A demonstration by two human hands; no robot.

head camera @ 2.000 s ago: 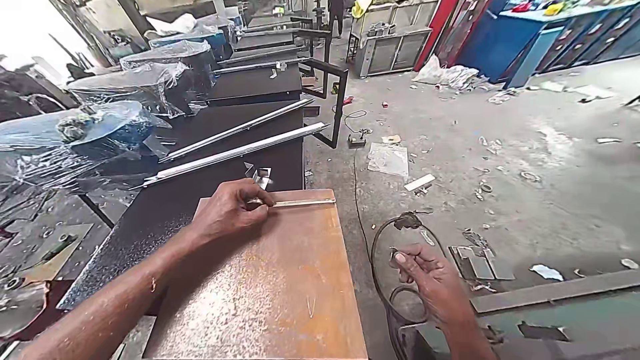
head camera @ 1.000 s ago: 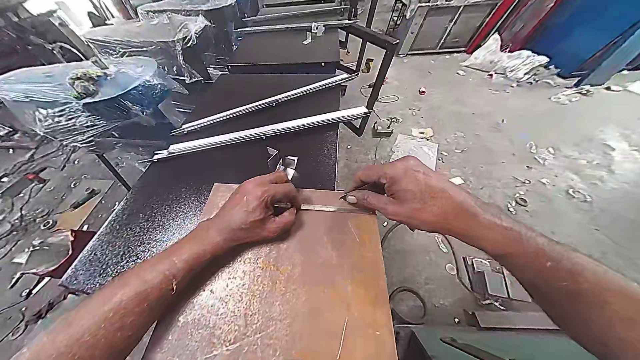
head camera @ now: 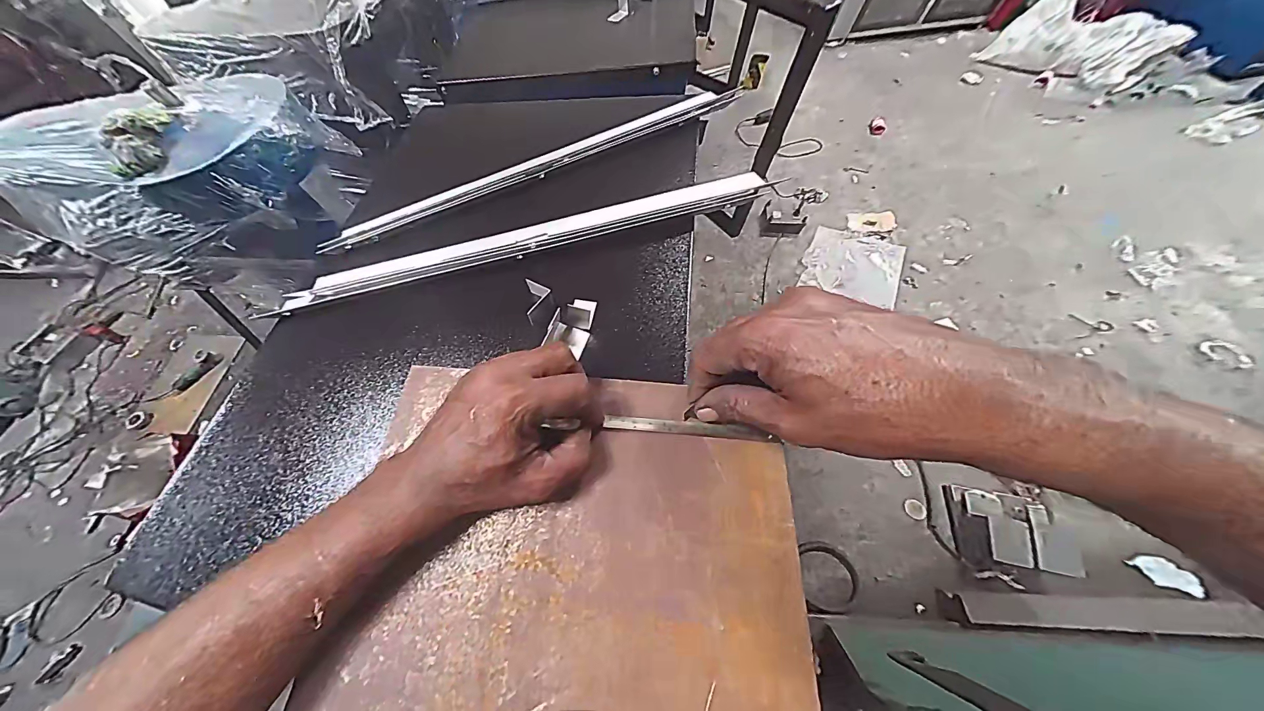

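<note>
A thin metal ruler [head camera: 647, 426] lies across a brown flat board [head camera: 652, 553], near its far edge. My left hand [head camera: 518, 430] grips the ruler's left part between thumb and fingers. Over the ruler's right part, my right hand [head camera: 790, 380] rests with thumb and forefinger pinched together; a small dark tip shows at the fingers, but what it belongs to is mostly hidden. Just beyond my left hand, small bent pieces of sheet metal [head camera: 573, 326] lie on a dark speckled panel [head camera: 316, 395] that extends from under the board.
Two long pale metal strips [head camera: 523, 237] [head camera: 533, 170] lie slantwise on the dark panel. Plastic-wrapped blue items [head camera: 217, 148] stand at the left. A black metal frame [head camera: 790, 89] rises beyond. Scraps, cables and a white sheet [head camera: 854, 265] litter the concrete floor.
My right hand has come from beside the board's right edge to the ruler. My left hand stays on the ruler. The view has moved closer to the board.
</note>
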